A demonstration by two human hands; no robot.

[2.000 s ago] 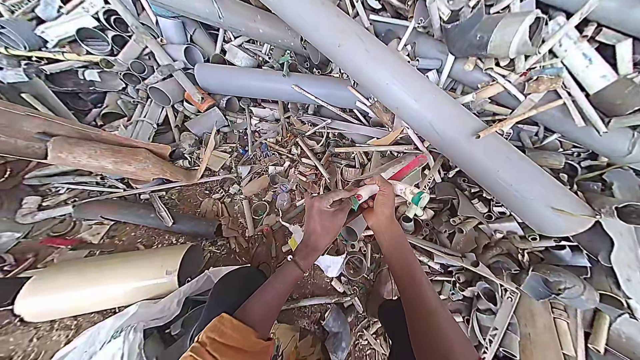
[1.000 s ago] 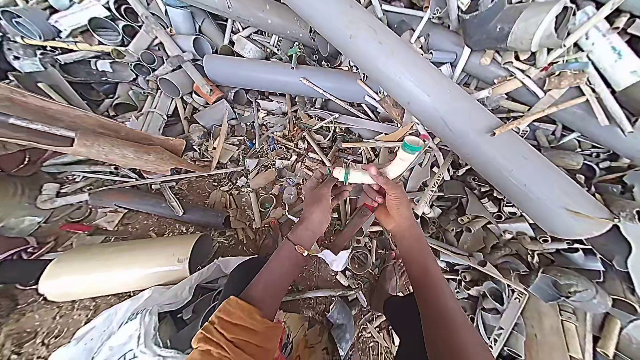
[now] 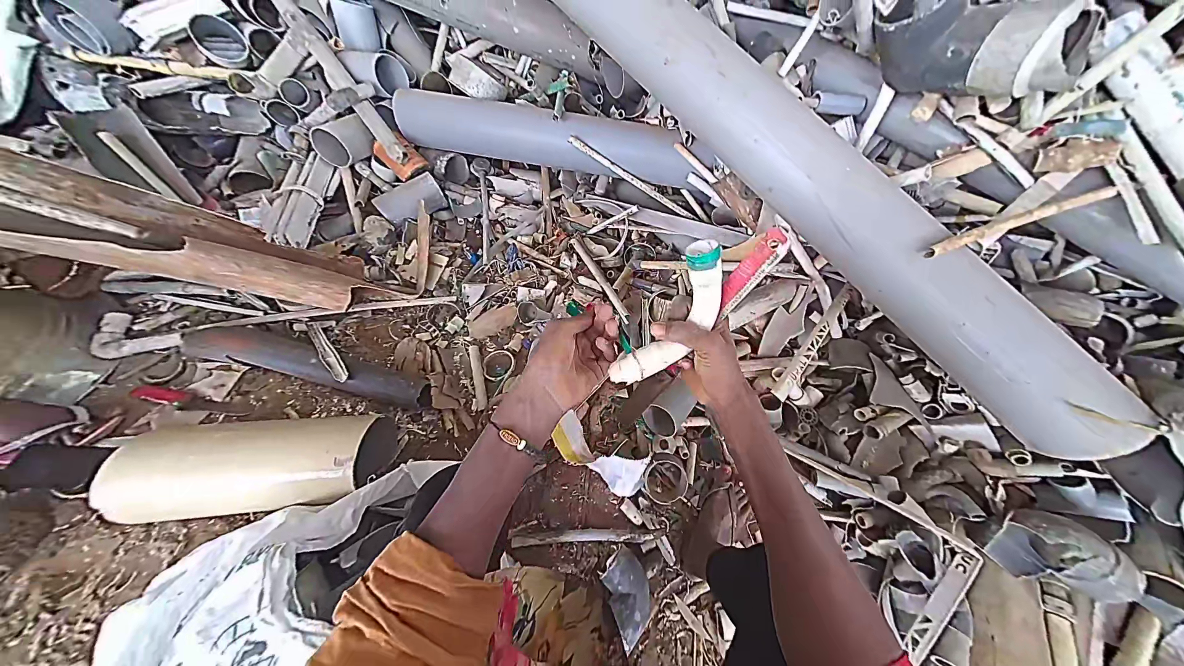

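Observation:
A curved white plastic pipe piece (image 3: pixel 705 294) with green tape around its upper end is held in my right hand (image 3: pixel 708 365). Behind the pipe, a red-handled tool (image 3: pixel 757 268), perhaps a hacksaw or knife, slants up and right; it also appears to be in my right hand. My left hand (image 3: pixel 573 361) is beside the pipe's lower end, its fingers bent around a strip of green tape (image 3: pixel 625 338). Whether that strip is still joined to the pipe cannot be told.
A long grey pipe (image 3: pixel 832 194) runs diagonally on the right, with another grey pipe (image 3: pixel 546 134) behind. A cream pipe (image 3: pixel 231 467) lies at left above a white woven sack (image 3: pixel 213 592). Broken pipe pieces and splintered brown lengths (image 3: pixel 277 268) cover the ground around.
The curved pipe has turned in my right hand, its taped end now pointing up. My left hand has come away from the pipe, and green tape now shows at its fingers.

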